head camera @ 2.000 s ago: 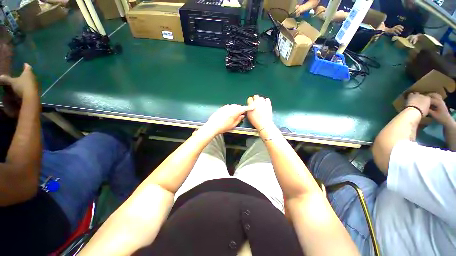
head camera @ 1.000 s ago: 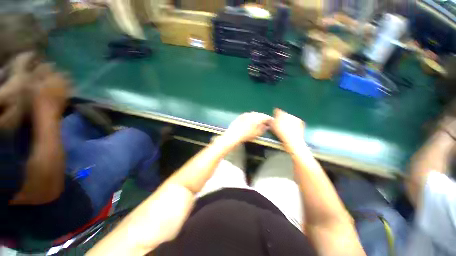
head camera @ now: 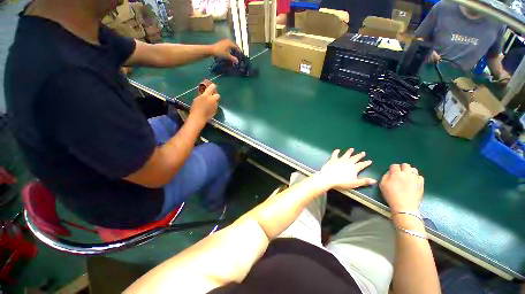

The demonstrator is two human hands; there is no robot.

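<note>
My left hand [head camera: 346, 170] lies palm down on the green bench [head camera: 288, 123] near its front edge, fingers spread, holding nothing. My right hand [head camera: 402, 185] rests on the bench just right of it, fingers curled in, with nothing seen in it. Beyond my hands is the cable bundle pile [head camera: 393, 99], a heap of black leads with shiny tips. The black device carton [head camera: 358, 62], with papers on top, stands behind the pile.
A seated person [head camera: 86, 109] at the left has one hand on a black cable heap [head camera: 233, 64] and a small reddish-brown item in the other. A brown carton [head camera: 300, 53], open carton [head camera: 469, 109] and blue parts bin [head camera: 506, 150] stand on the bench. Another person [head camera: 460, 34] is across.
The view has swung left, so the left neighbour shows more fully. My hands, formerly together at the bench edge, are now apart and resting on the bench, my left hand spread.
</note>
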